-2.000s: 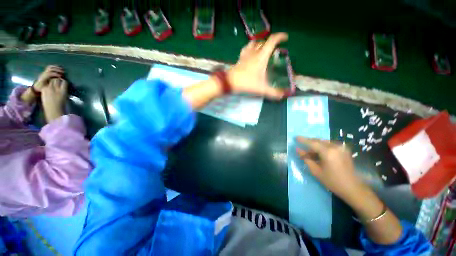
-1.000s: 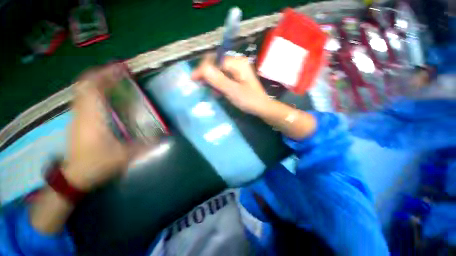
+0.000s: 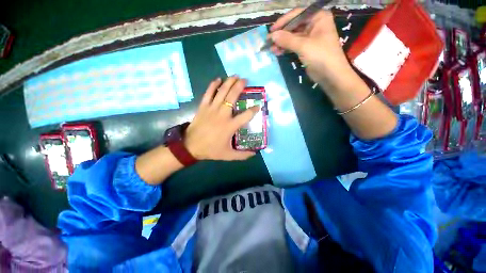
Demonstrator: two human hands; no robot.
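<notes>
My left hand [image 3: 216, 122] holds a red-rimmed phone unit [image 3: 250, 133] on the bench, over the left edge of a light-blue liner strip [image 3: 290, 154]. The unit shows a green board and a silvery-white rectangle; my fingers cover part of it. My right hand [image 3: 314, 45] holds dark, slim tweezers [image 3: 301, 20] like a pen, tip down near the far end of the liner, by pale pieces [image 3: 256, 53]. Whether the tip grips a piece cannot be told.
Wide light-blue sheets [image 3: 106, 82] with pale rows lie at left. Two phone units [image 3: 81, 143] lie side by side below them. A red bin [image 3: 421, 64] stands at right, white slivers near it. A blister tray of red units [image 3: 463, 88] is at far right.
My left hand has brought the unit from the conveyor side down onto the liner. My right hand has moved with the tweezers to the liner's far end. The view has shifted.
</notes>
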